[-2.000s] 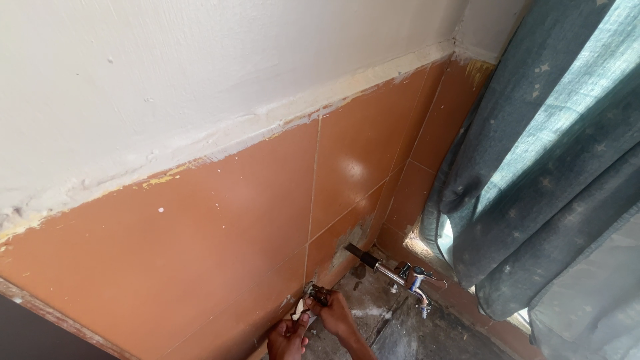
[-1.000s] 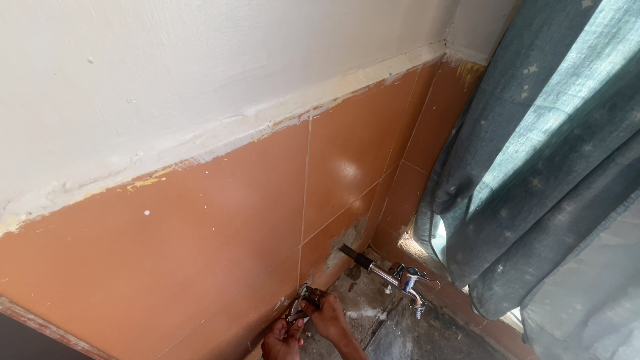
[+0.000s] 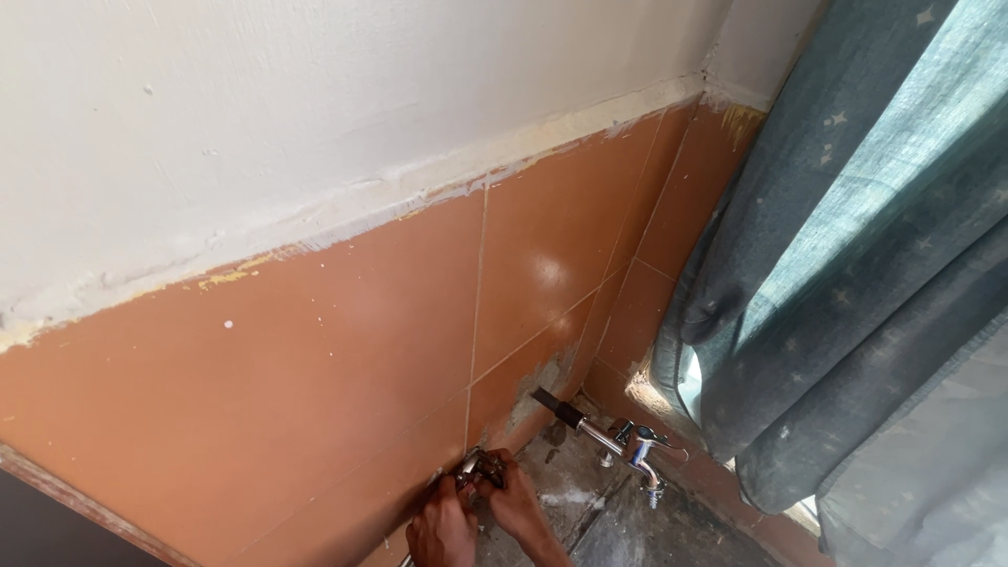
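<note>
My left hand (image 3: 443, 526) and my right hand (image 3: 510, 496) are close together at the foot of the orange tiled wall (image 3: 339, 378). Between their fingertips is a small metal plumbing fitting (image 3: 472, 465), partly hidden by the fingers. The fingers of my right hand are closed on its dark part; my left fingers pinch its lower left side. To the right, a chrome tap (image 3: 646, 457) stands out from the wall on a chrome extension with a black pipe piece (image 3: 557, 405), its ribbed spout pointing down. Bare cement shows around the pipe.
A blue-green curtain (image 3: 827, 299) with star shapes hangs at the right, its hem near the low ledge (image 3: 693, 465). Below the tap lies a stained dark stone floor (image 3: 622, 528). A reddish worn edge (image 3: 94, 504) crosses the lower left corner. White painted wall (image 3: 315, 118) rises above the tiles.
Both hands stay together at the fitting by the wall, with small shifts of the fingers. The tap and pipe stand as before.
</note>
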